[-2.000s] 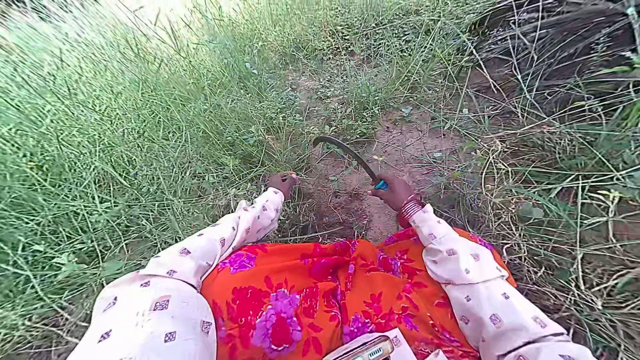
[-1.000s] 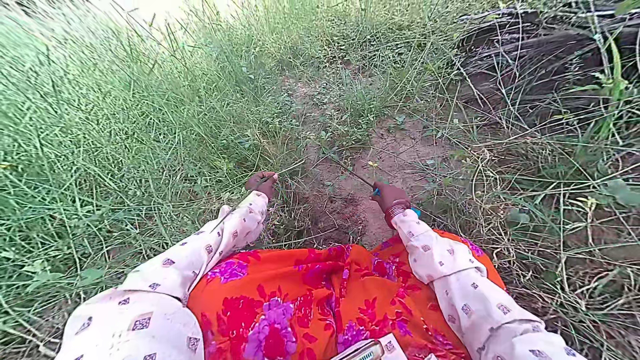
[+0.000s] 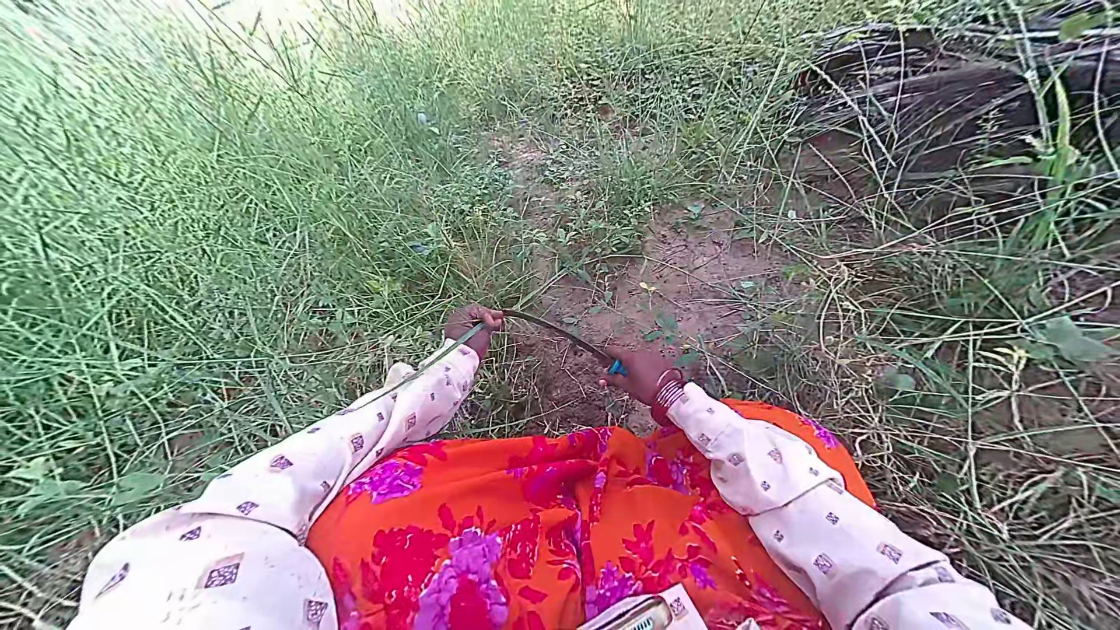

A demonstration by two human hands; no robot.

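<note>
My right hand (image 3: 643,374), with red bangles at its wrist, is closed on the blue handle (image 3: 618,367) of a sickle. The curved dark blade (image 3: 560,332) arches leftward over the soil, and its tip reaches my left hand (image 3: 475,325). My left hand's fingers are closed on a long green grass blade (image 3: 437,357), which trails back over my left sleeve. Whether those fingers also touch the sickle's tip I cannot tell. Orange floral cloth (image 3: 560,525) covers my lap below both hands.
Tall green grass (image 3: 219,219) stands thick on the left. Low weeds grow around a patch of bare reddish soil (image 3: 700,262) ahead. Dark, weathered wood or brush (image 3: 954,114) lies at the upper right, with dry, tangled stems (image 3: 945,437) below it. A boxy object (image 3: 643,612) rests on my lap.
The sickle's tip, apart from my left hand two seconds ago, is now at its fingers. A grass blade now trails back from my left hand over the sleeve.
</note>
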